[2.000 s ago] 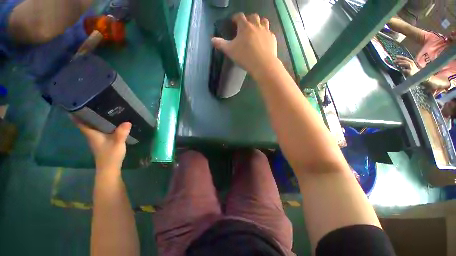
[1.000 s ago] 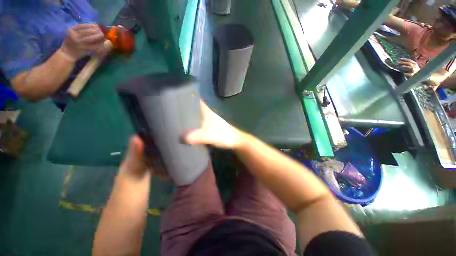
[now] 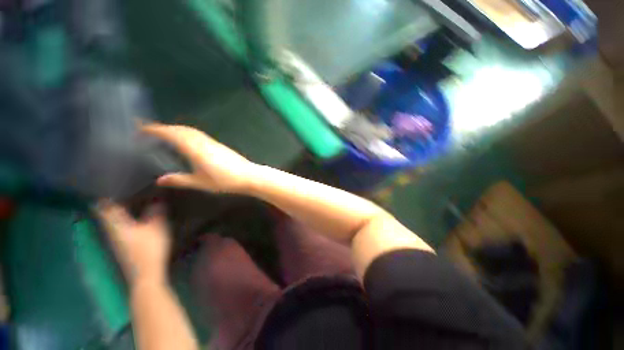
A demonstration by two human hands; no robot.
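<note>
The view is strongly blurred. A grey, dark-ended shape that looks like a speaker housing [image 3: 120,154] is at the left, over the dark green belt [image 3: 232,119]. My right hand [image 3: 209,160] is at its right side, thumb and fingers spread around its dark end. My left hand [image 3: 140,236] is just below it, fingers pointing up. Blur hides whether the left fingers touch the housing.
A bright green rail [image 3: 297,116] runs along the belt's right side. A blue round bin [image 3: 441,113] with plastic scraps is beyond it. A brown carton [image 3: 547,137] and a tan open shape [image 3: 503,212] are at the right. Another green rail [image 3: 99,273] is lower left.
The view has turned right, so the bin and cartons show more centrally. The coworker and mallet are no longer discernible. The hands and housing appear farther left in the picture.
</note>
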